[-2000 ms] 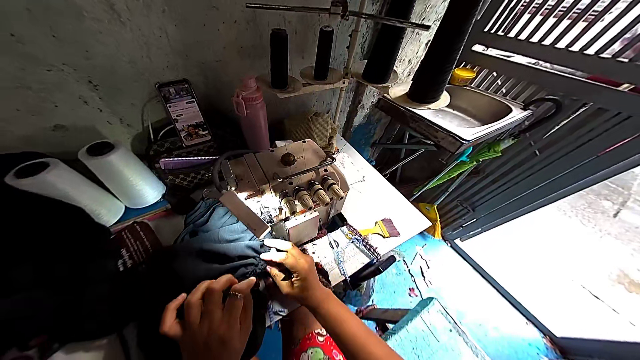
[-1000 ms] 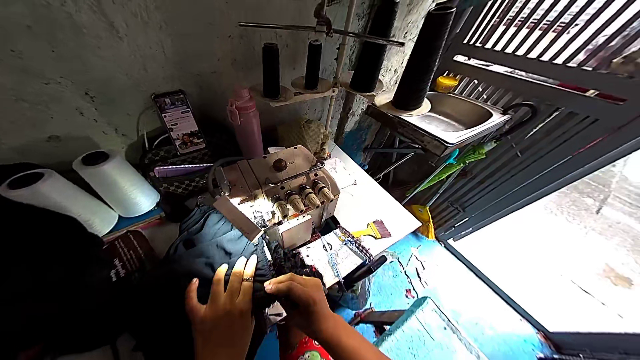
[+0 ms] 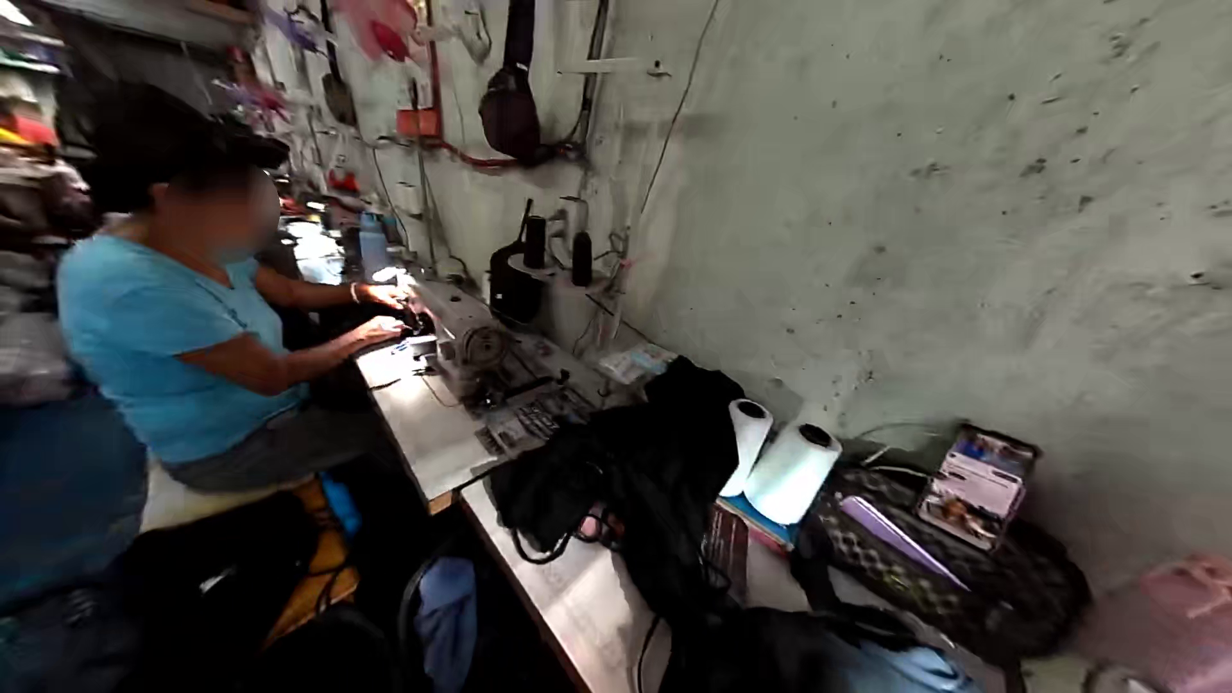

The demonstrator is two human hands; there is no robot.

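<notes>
Neither of my hands shows in the head view. A heap of black fabric (image 3: 664, 462) lies across the near table, with a light blue piece of cloth (image 3: 905, 666) at the bottom edge. Two white thread cones (image 3: 791, 474) lean side by side behind the fabric, on top of a blue book or box. Right of them a lilac, narrow object (image 3: 900, 541) rests on a dark patterned bag (image 3: 866, 558). A smartphone (image 3: 977, 486) with a lit screen is propped against the wall. A blurred pink bottle (image 3: 1169, 626) is at the lower right.
At the left, a co-worker in a blue shirt (image 3: 159, 327) sits at a sewing machine (image 3: 462, 327), both hands near its needle. Black thread spools (image 3: 581, 258) stand behind that machine. A dark bag (image 3: 510, 111) hangs on the wall. Blue cloth (image 3: 448, 626) hangs below the table edge.
The view has swung far to the left, so the overlock machine and my hands, seen earlier on the dark fabric, are out of frame.
</notes>
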